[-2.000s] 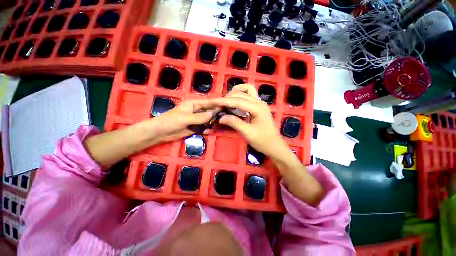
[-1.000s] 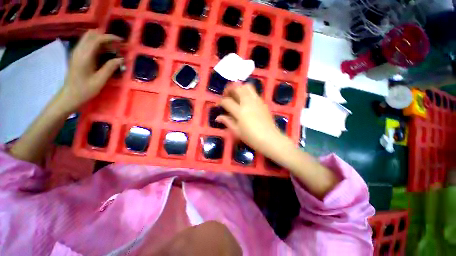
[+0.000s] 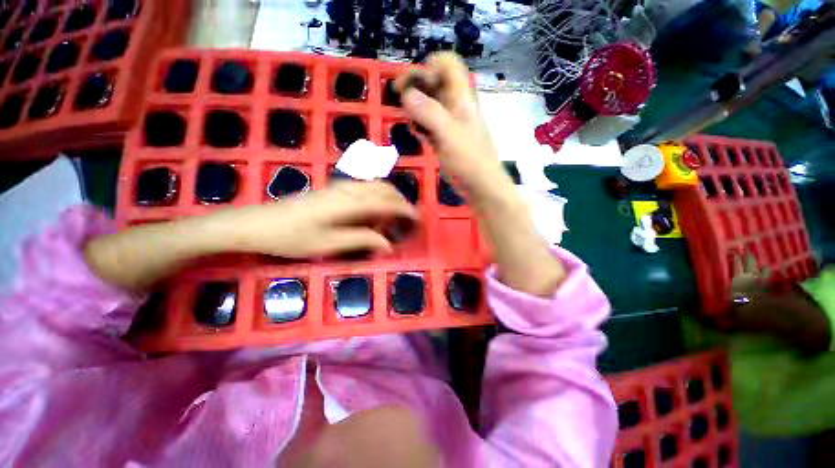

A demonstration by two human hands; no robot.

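A red compartment tray [image 3: 316,338] holds black glossy units in its pockets. One unit [image 3: 288,183] sits skewed in its pocket. A white cloth [image 3: 368,161] lies on the tray, partly over a unit. My left hand [image 3: 343,219] reaches across the tray's middle, with a dark unit at its fingertips; blur hides whether it is gripped or in its pocket. My right hand [image 3: 446,105] is over the upper right corner, fingers curled, with something dark by the fingertips; its hold is unclear. A pocket [image 3: 458,239] at the right is empty.
Stacked red trays [image 3: 128,101] stand at the upper left. A dark pink fan [image 3: 615,80], cables [image 3: 558,37], a round white top [image 3: 643,163] and an orange item [image 3: 676,166] are at the right. More filled trays [image 3: 753,215] and another person's hand [image 3: 751,283] show beyond.
My left hand has moved from the tray's left side to its middle. My right hand has moved up to the upper right corner. The view has shifted, and another person's hand has appeared at right.
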